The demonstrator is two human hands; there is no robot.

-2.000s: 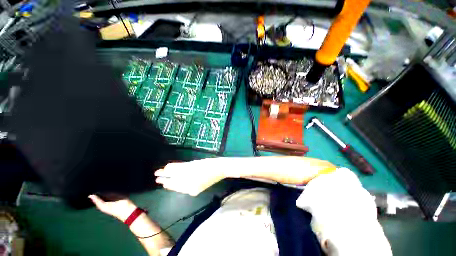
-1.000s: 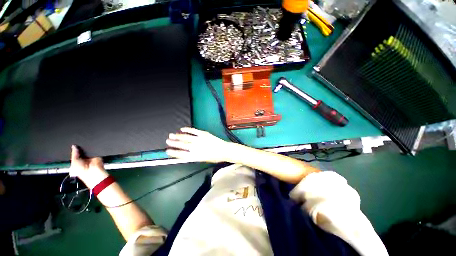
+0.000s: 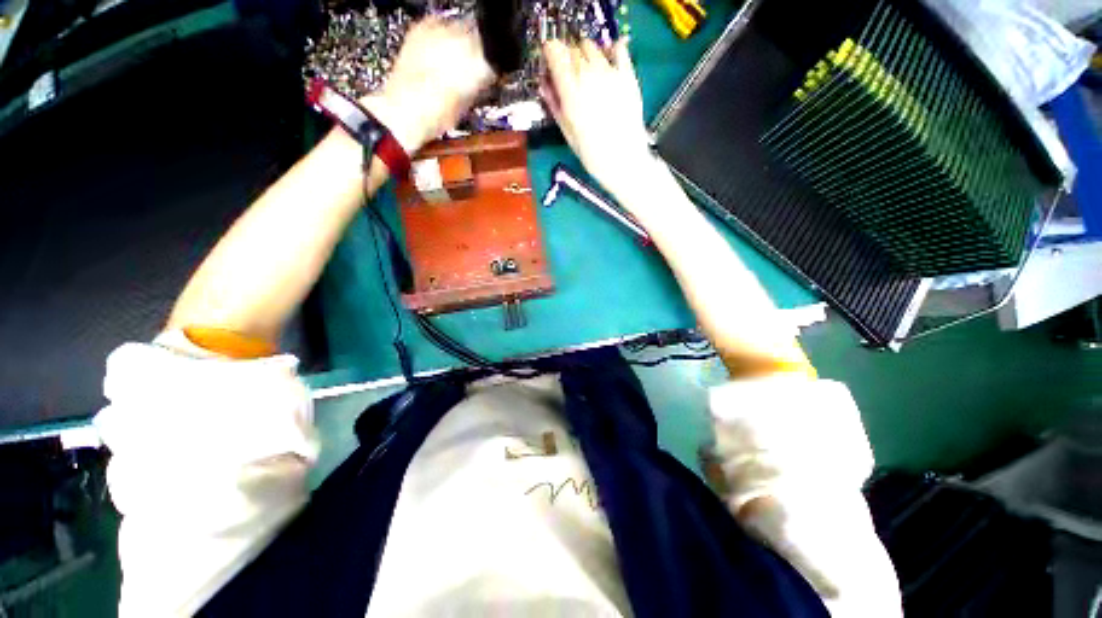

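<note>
The parts tray, heaped with small silver hardware (image 3: 351,51), lies beyond the fixture. My left hand (image 3: 441,75), with a red wrist strap, is over the rounder pile at the tray's near side; its fingertips are blurred. My right hand (image 3: 592,97) reaches into the longer pieces at the right, fingers down among them. Whether either hand holds a piece cannot be told. The reddish-brown fixture (image 3: 477,235) carries no board; small metal parts show near its front. The power driver's black nose (image 3: 498,34) hangs between my hands.
The torque wrench (image 3: 598,205) lies right of the fixture, partly under my right forearm. A black slotted rack (image 3: 834,145) with green boards stands at the right. A black sheet (image 3: 145,242) covers the left. Yellow handles (image 3: 680,15) lie beyond. A black cable (image 3: 389,260) runs left of the fixture.
Both hands have left the black sheet's near edge and moved up to the parts tray. The view has shifted right. The sheet now lies flat over the boards.
</note>
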